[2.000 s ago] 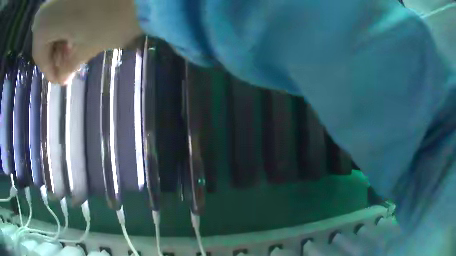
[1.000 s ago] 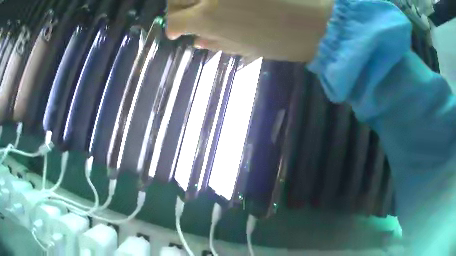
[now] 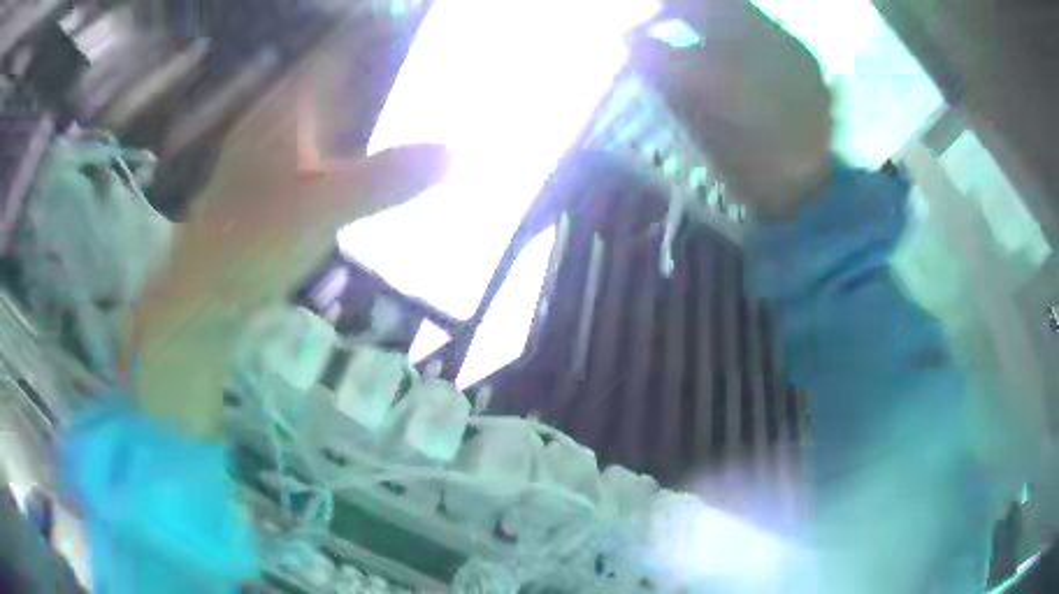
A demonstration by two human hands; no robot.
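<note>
A smartphone with a glowing white screen [image 3: 488, 128] is tilted in front of the slotted rack at the top middle. My left hand [image 3: 267, 186] is at its left edge, thumb across the screen; its fingers are blurred. My right hand [image 3: 755, 110] is by the phone's upper right corner, blurred; whether it touches the phone is unclear. A second lit screen [image 3: 511, 308] shows just below and behind the first. The dark dividers of the slotted holder [image 3: 662, 337] run to the right of it.
White charger plugs [image 3: 430, 420] stand in a row along the shelf edge below the phones. Thin white cables [image 3: 279, 435] loop at the lower left. A green strip [image 3: 395, 540] lies beneath the plugs. Pale rack posts and bright light are at the right.
The view has tilted and moved back. My left hand has come into view. A lit phone is now in front of the rack between my hands; my right hand is further right.
</note>
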